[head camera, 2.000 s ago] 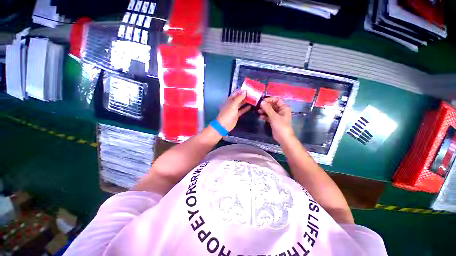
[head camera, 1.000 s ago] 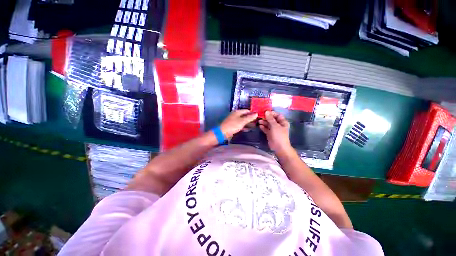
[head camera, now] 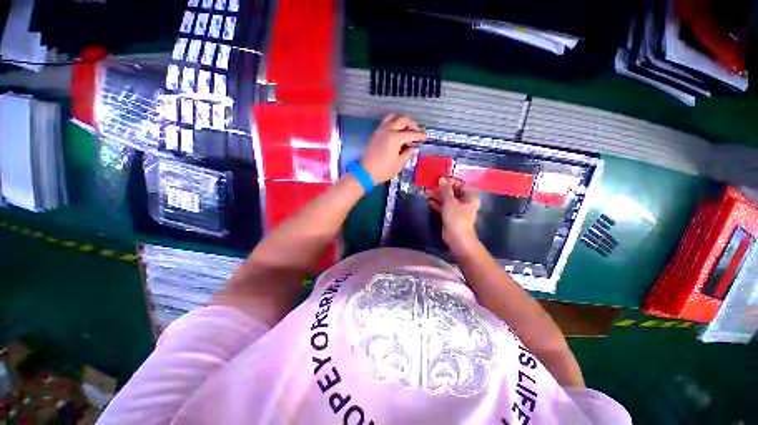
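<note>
The laptop bottom cover (head camera: pixel 499 220) lies inside face up on silvery wrap, dark inside, with several red film pieces (head camera: pixel 496 181) in a row along its upper half. My left hand (head camera: pixel 392 149), with a blue wristband, is at the cover's upper left corner, fingers bent over the edge; whether it holds anything is hidden. My right hand (head camera: pixel 454 204) has its fingertips at the lower edge of the leftmost red film piece (head camera: pixel 433 171); whether it pinches anything is too small to tell.
Right of the cover is a strip sheet (head camera: pixel 615 224) with short dark bars, then red bubble bags (head camera: pixel 698 253). To the left are plain red sheets (head camera: pixel 295 158), a white-marked label sheet (head camera: pixel 199 66) and a clear tray (head camera: pixel 184 195). A black comb-like strip (head camera: pixel 405 84) lies behind.
My left hand has moved from the leftmost red piece up to the cover's upper left corner. My right hand stays near that piece, which now lies flatter in the row.
</note>
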